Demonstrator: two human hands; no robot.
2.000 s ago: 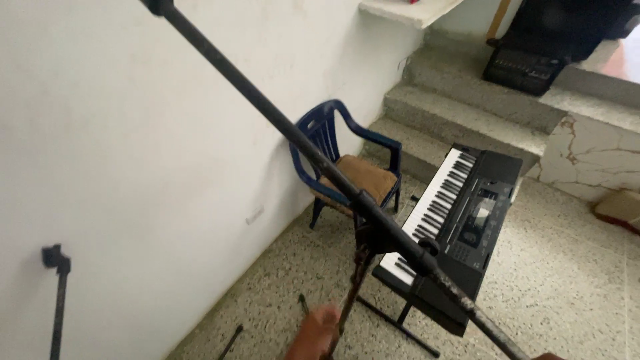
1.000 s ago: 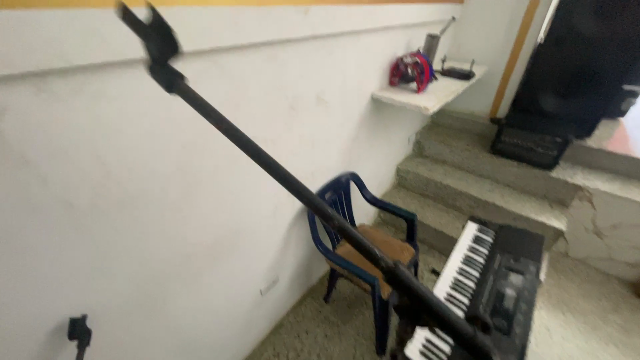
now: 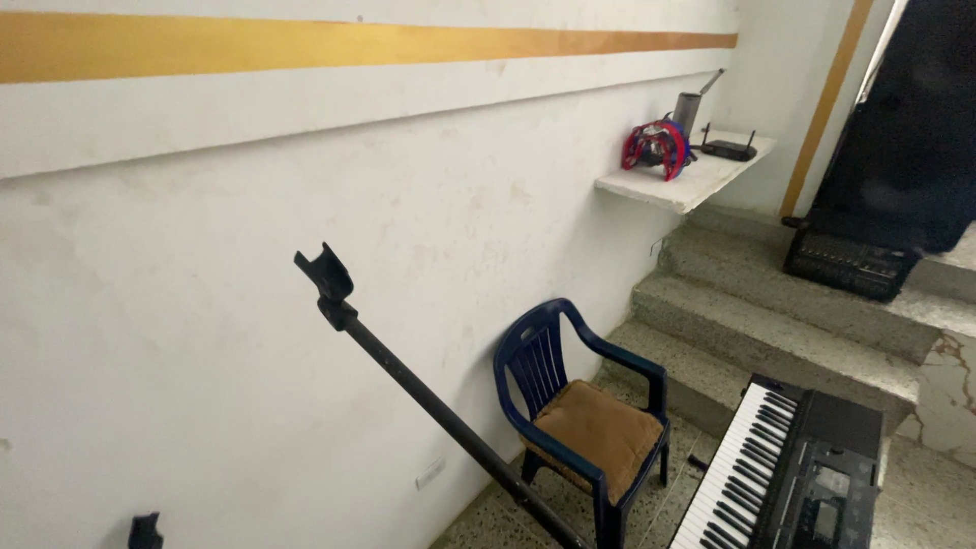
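Neither of my hands shows in the head view, so what they hold or touch is hidden. A black microphone stand's boom arm [image 3: 450, 422] slants from the lower middle up to the left, with an empty microphone clip [image 3: 326, 276] at its raised end. The top of a second black microphone clip [image 3: 145, 531] shows at the bottom left edge. An electronic keyboard [image 3: 793, 473] lies at the lower right, to the right of the boom.
A blue plastic armchair [image 3: 557, 454] with a brown cushion [image 3: 598, 435] stands by the wall. Terrazzo steps [image 3: 770, 305] rise behind it, bearing a black mixing console [image 3: 850, 263]. A white wall shelf [image 3: 648, 191] holds a red tambourine [image 3: 675, 152] and a router [image 3: 730, 149].
The view has tilted up, bringing in the shelf and yellow wall stripe. A hand seen low in the oldest frame is out of view. The boom's clip end sits lower in the picture.
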